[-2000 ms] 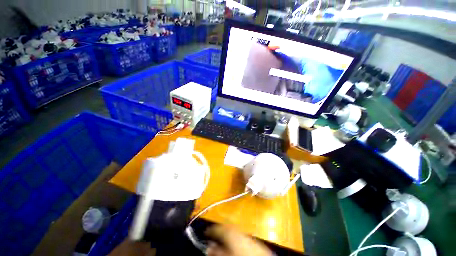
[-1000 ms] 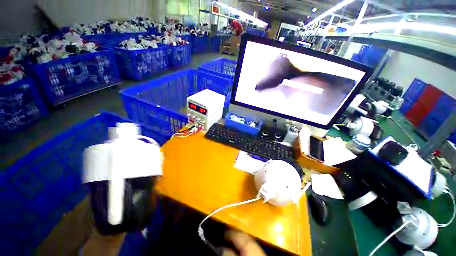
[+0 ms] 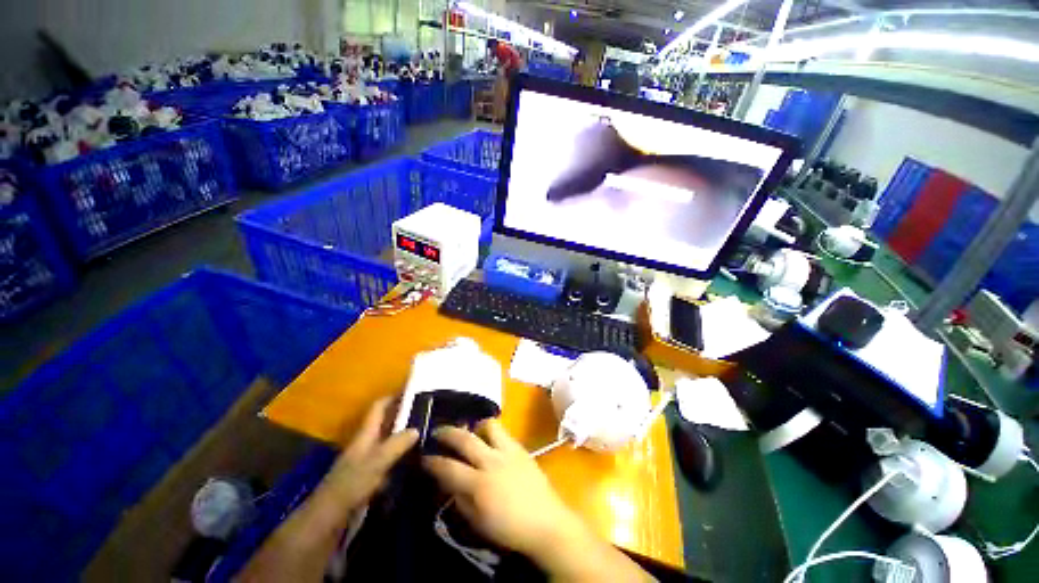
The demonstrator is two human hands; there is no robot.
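A white dome camera (image 3: 455,374) with its black front toward me is at the near edge of the orange tabletop (image 3: 325,382). My left hand (image 3: 370,452) holds its left side. My right hand (image 3: 492,478) has its fingers on the black front part. A second white dome camera (image 3: 602,400) rests on the tabletop to the right, and its white cable runs toward my right hand. A white cable end (image 3: 467,550) hangs below the table edge. The monitor (image 3: 638,182) shows a blurred live picture.
The keyboard (image 3: 536,319) and white power supply (image 3: 436,247) stand at the back of the tabletop. The mouse (image 3: 694,453) is to the right. More dome cameras (image 3: 923,487) sit on the green bench. Blue crates (image 3: 160,364) stand left. A person in red (image 3: 505,57) is far off.
The held camera has moved right, from over the crate to the tabletop edge, and its black front turned toward me. My right hand has risen from below the edge onto it.
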